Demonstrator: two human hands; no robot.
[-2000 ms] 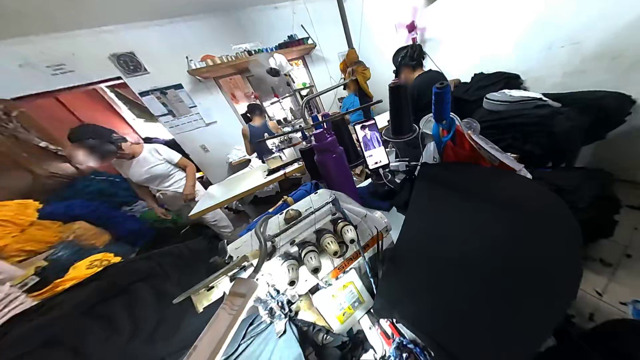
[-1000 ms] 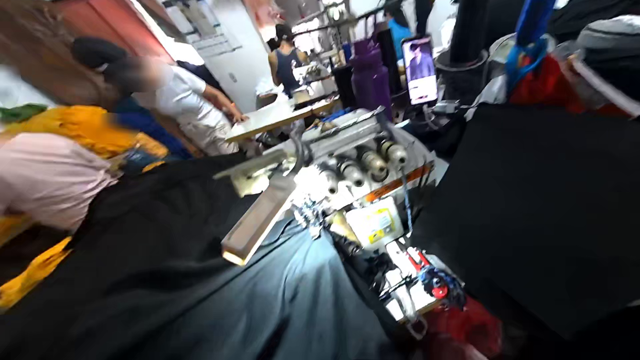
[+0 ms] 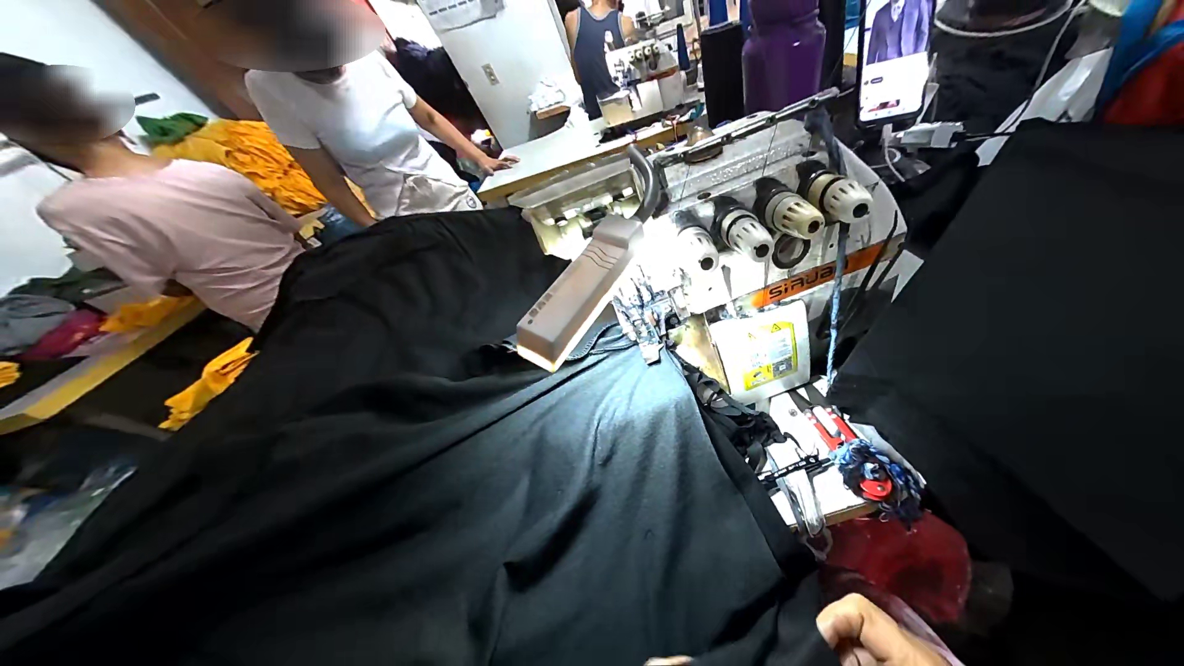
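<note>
Black fabric [image 3: 555,518] spreads over the lower left and centre, its upper edge under the presser-foot area of a white Siruba overlock sewing machine [image 3: 740,268] with tension dials. A sewing lamp [image 3: 578,291] lights the cloth there. At the bottom right edge my right hand [image 3: 869,631] shows with bent fingers beside the fabric's right edge; whether it pinches the cloth is unclear. Of my left hand [image 3: 668,660] only a small piece of finger shows at the bottom edge, against the fabric; the rest is out of view.
Red-handled snips [image 3: 828,425] and thread scraps [image 3: 877,476] lie right of the machine. More black fabric [image 3: 1045,351] hangs at the right. Behind are a phone [image 3: 894,60], a purple bottle [image 3: 784,55] and a worktable [image 3: 546,153]. Several people are at the left and back.
The view has swung down and closer to the machine. Part of my right hand has come into view at the bottom. A person in pink shows more fully at the left than one second ago.
</note>
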